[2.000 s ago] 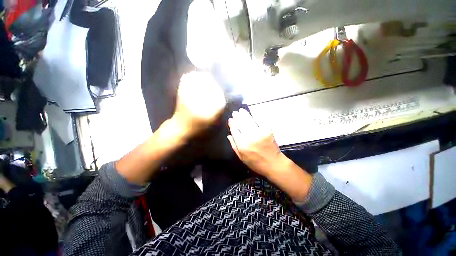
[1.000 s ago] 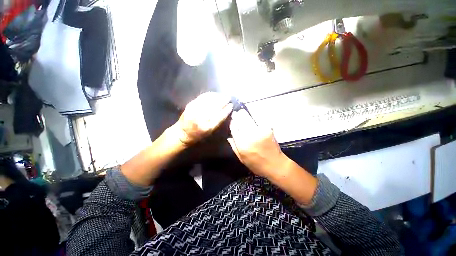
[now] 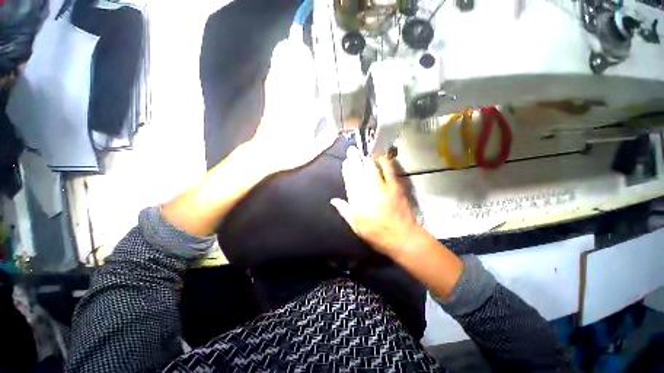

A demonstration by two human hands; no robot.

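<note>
A black garment panel [image 3: 291,211] lies on the white table and hangs over its front edge into the lap. My left hand [image 3: 291,116] lies on the panel left of the needle area, washed out by glare. My right hand [image 3: 378,197] lies on the panel's right side, fingertips close to the presser foot and needle [image 3: 353,136]. The cloth edge runs under the fingertips near the needle. The left fingers are too bright to tell their exact pose.
The sewing machine head [image 3: 510,44] is at the upper right, with black knobs. Snips with yellow and red loops [image 3: 477,138] lie under its arm. Stacked cut pieces [image 3: 58,95] hang at the left table edge. White boards [image 3: 626,277] stand below the table at right.
The view has shifted, showing more of the machine head. The left hand has moved up and away from the right fingertips. The black panel is spread wider in front of the needle.
</note>
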